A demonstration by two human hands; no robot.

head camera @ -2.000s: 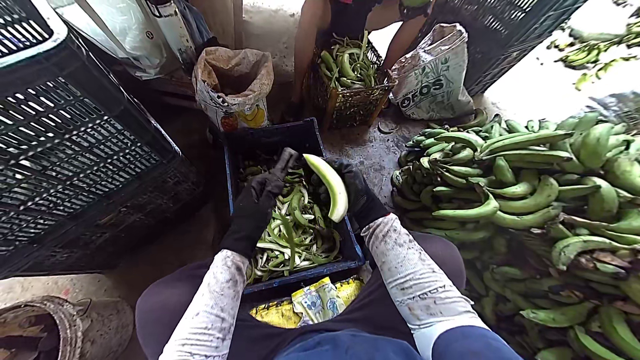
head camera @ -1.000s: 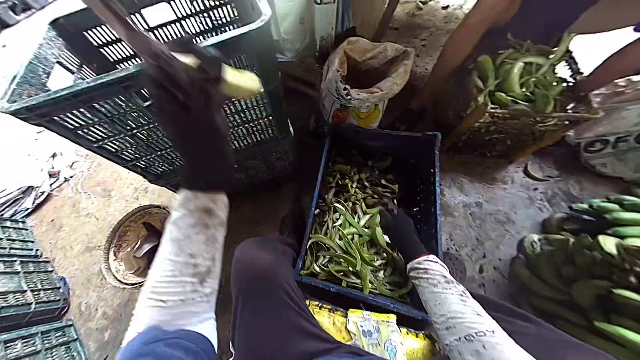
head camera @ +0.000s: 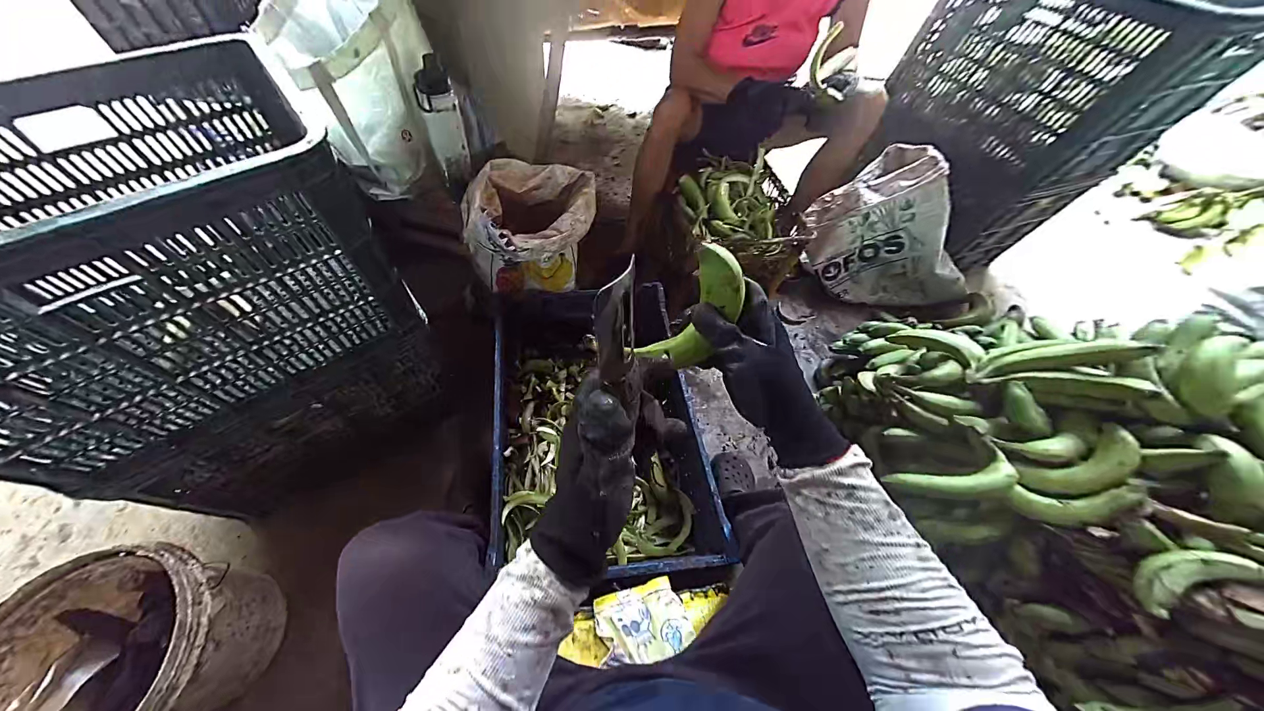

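Note:
My left hand [head camera: 597, 444], in a dark glove, is closed on the handle of a knife [head camera: 614, 316], its blade pointing up. The blade is beside the lower end of a green plantain [head camera: 722, 286], which my right hand [head camera: 755, 365], also gloved, holds by its side. The plantain's skin looks whole on the side that shows. Both hands are above a blue plastic crate [head camera: 499, 434] between my knees, with green and pale peels [head camera: 533, 444] in it.
A large dark crate [head camera: 197, 286] stands at left, a bucket [head camera: 188, 632] below it. Green plantains [head camera: 1076, 464] are heaped at right. Ahead are two sacks [head camera: 528, 212], [head camera: 889, 227] and a seated person [head camera: 760, 99] behind a basket of peels [head camera: 731, 202].
The view has swung back from the left. My left hand has come from over the dark crate to the blue one. My right hand, low in the blue crate before, is now raised with a green plantain.

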